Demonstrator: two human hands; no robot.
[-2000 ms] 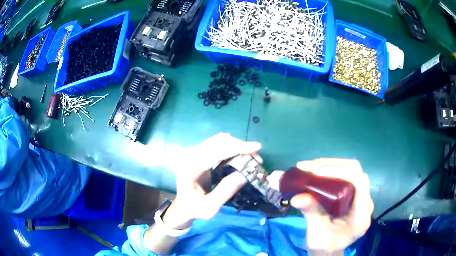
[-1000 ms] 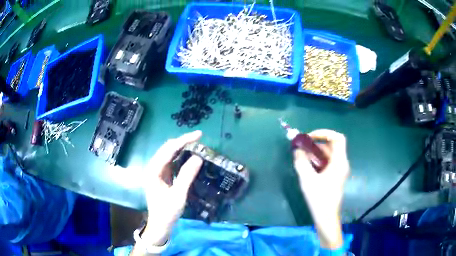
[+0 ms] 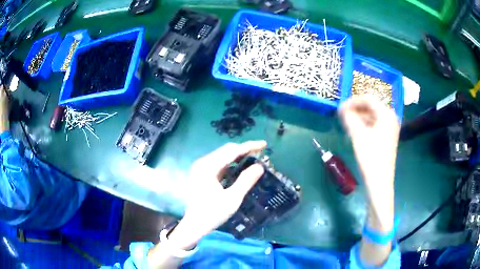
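Observation:
My left hand (image 3: 221, 184) holds a black housing (image 3: 266, 197) with slots and a metallic edge, near the bench's front edge. My right hand (image 3: 368, 123) is raised over the near part of the small blue bin of brass pieces (image 3: 372, 86). Its fingertips are blurred, and whether they hold a piece cannot be told. The dark red bottle (image 3: 340, 174) with a pale collar and thin tip lies on the green bench between my hands, its tip pointing away from me.
A large blue bin of white leads (image 3: 284, 58), black rings (image 3: 237, 115) and a small dark fitting (image 3: 281, 127) are ahead. Housings (image 3: 149, 123) and a black parts bin (image 3: 102, 68) are left. An electric screwdriver (image 3: 429, 118) lies right. A neighbour's blue sleeve (image 3: 39, 176) shows left.
The red bottle has left my right hand and now lies on the bench. My right hand has moved up to the brass bin. My left hand still holds the housing.

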